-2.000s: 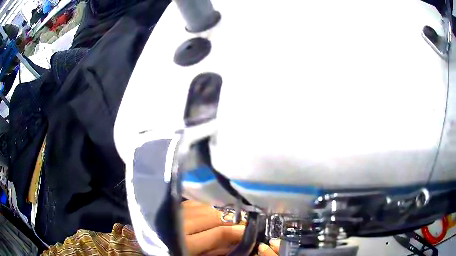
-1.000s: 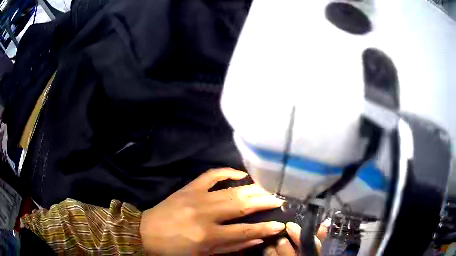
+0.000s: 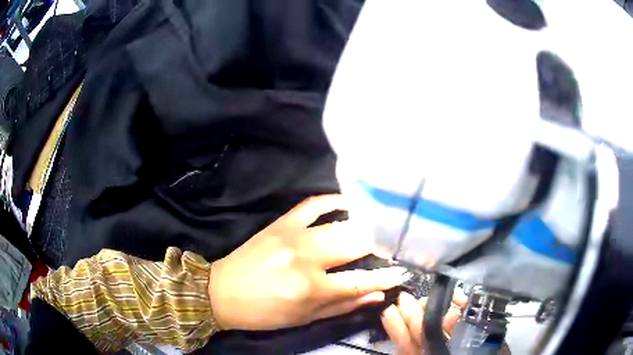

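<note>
Smooth black lining spreads over the left and middle, with a pale thread and a small slit in it. My left hand, in a striped yellow-brown sleeve, lies flat on the lining, fingers pointing right to the needle area. My right hand shows only as fingertips at the cloth edge beside the needle area; the rest is hidden by the machine parts. The white sewing machine head with a blue stripe covers the right side. Whether the right fingers pinch the cloth cannot be seen clearly.
Checked dark shell fabric lies at the upper left, with a tan strip along the left cloth edge. A dark curved guard stands at the right. Grey cloth shows at the left rim. White table surface shows at the bottom.
The view has shifted left, bringing my left hand out from behind the machine head. Since the last frame, the hand sits slightly higher and more fingers of my right hand show.
</note>
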